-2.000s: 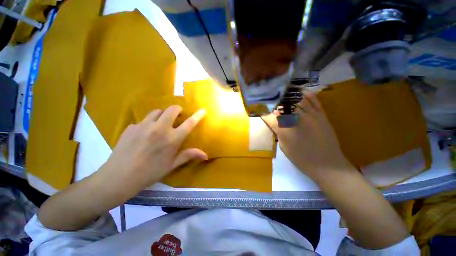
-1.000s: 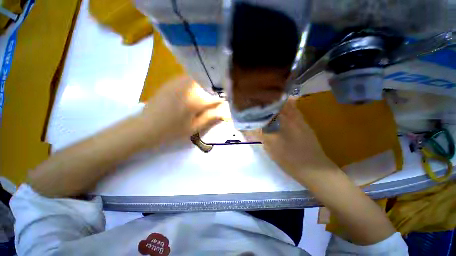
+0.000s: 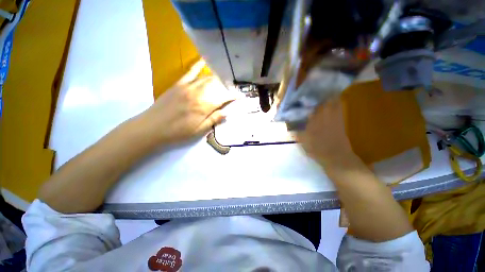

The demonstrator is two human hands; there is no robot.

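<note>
A mustard fabric panel (image 3: 168, 50) lies behind the needle area, left of the machine head. My left hand (image 3: 187, 106) rests at its near edge, fingers towards the lit needle area; whether it grips the cloth is unclear. The white sewing machine head (image 3: 244, 48) with a blue stripe is above. The metal bed slide (image 3: 260, 130) shows bare below the presser foot (image 3: 264, 98). My right hand (image 3: 325, 130) is beside the machine head, its fingertips hidden behind a machine part. A small mustard piece (image 3: 385, 122) with a pale patch lies right of it.
Long mustard panels (image 3: 32, 101) lie at the far left. Green and yellow scissors handles (image 3: 465, 162) lie at the right. A grey tape rule (image 3: 223, 208) runs along the front edge. More mustard fabric (image 3: 452, 212) is below the table's right side.
The panel that lay under my left hand two seconds ago has gone from the front of the needle. My left hand has moved towards the needle area, and the bed slide is uncovered.
</note>
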